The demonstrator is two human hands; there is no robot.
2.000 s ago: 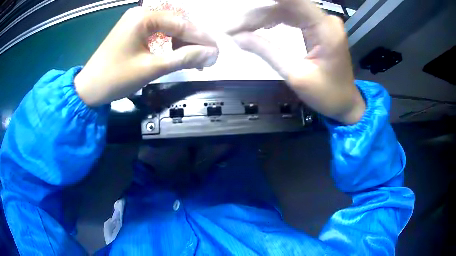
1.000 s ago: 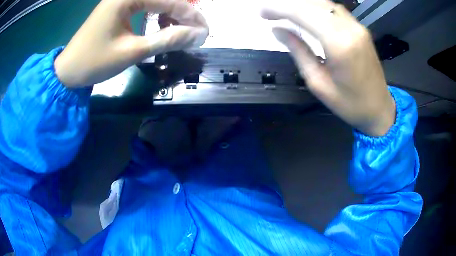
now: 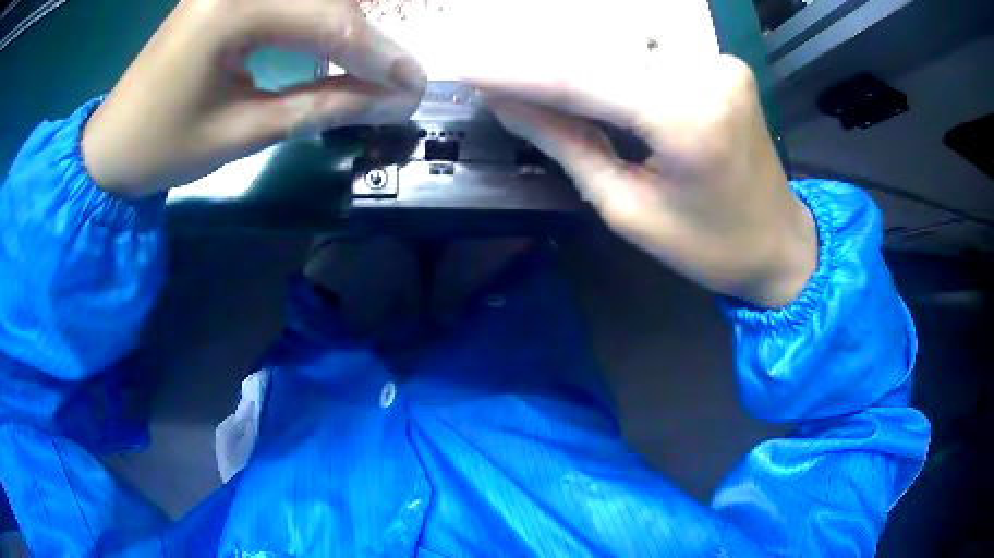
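Observation:
The black fixture (image 3: 491, 191) lies across the near edge of the bench, with a silver screw at its left end. Two square slots show; my right hand covers its right part. My left hand (image 3: 262, 93) is above the fixture's left end, thumb and fingertips together. My right hand (image 3: 665, 164) is over the fixture's right part, its thumb and forefinger tips close together near the left fingertips. Whether either hand pinches a small part cannot be seen. Loose red parts (image 3: 405, 9) lie on the bright white paper (image 3: 578, 38) behind the fixture.
The dark green mat (image 3: 747, 49) shows beside the paper. A small dark speck (image 3: 653, 45) is on the paper. Metal rails and a black bracket (image 3: 862, 101) are at the upper right. My lap in a blue smock (image 3: 491, 458) is below the bench edge.
My right hand has moved left over the fixture, towards my left fingertips. The fixture and paper have shifted up and right in view. Fewer slots show now.

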